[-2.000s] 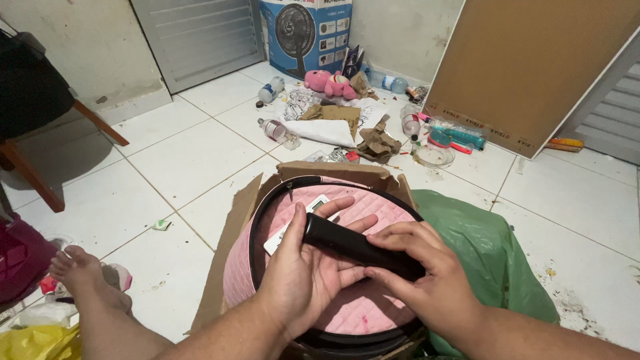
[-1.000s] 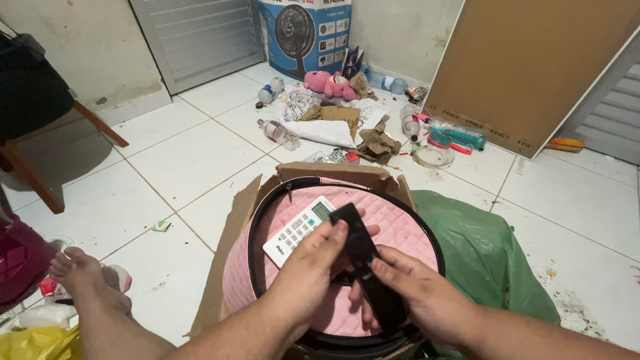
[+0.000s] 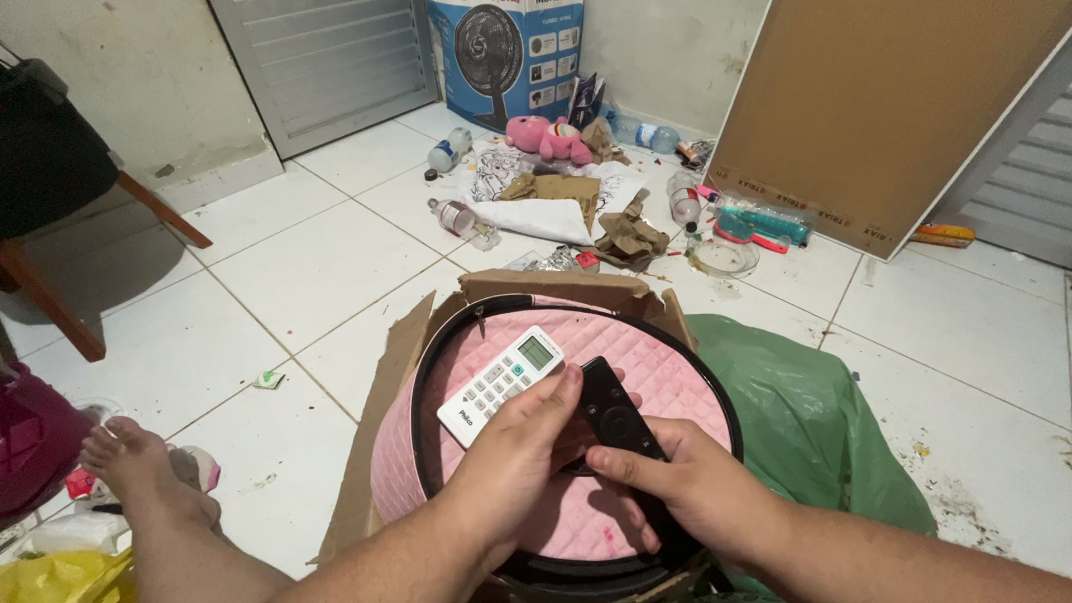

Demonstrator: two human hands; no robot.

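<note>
A black remote control (image 3: 624, 423) is held between both hands above a round pink quilted case (image 3: 662, 352) with a black zipped rim. My left hand (image 3: 523, 452) cradles it, thumb at its upper left edge and fingertips showing past its right side. With thumb and fingers, my right hand (image 3: 682, 477) grips its lower part. The buttons face up. On the case, just beyond my left hand, lies a white Philco air-conditioner remote (image 3: 494, 389) with a small display, its lower right part covered by that hand.
The case sits in an open cardboard box (image 3: 553, 285). Beside it on the right is a green plastic bag (image 3: 779, 410). Beyond lie plastic bottles (image 3: 455, 218), crumpled paper (image 3: 628, 239) and a pink plush toy (image 3: 548, 140). A bare foot (image 3: 138, 469) rests at left, near a chair (image 3: 59, 159).
The black remote has turned from lying crosswise with its plain back showing to a steeper slant with its buttons up. The white remote, mostly covered earlier, now shows.
</note>
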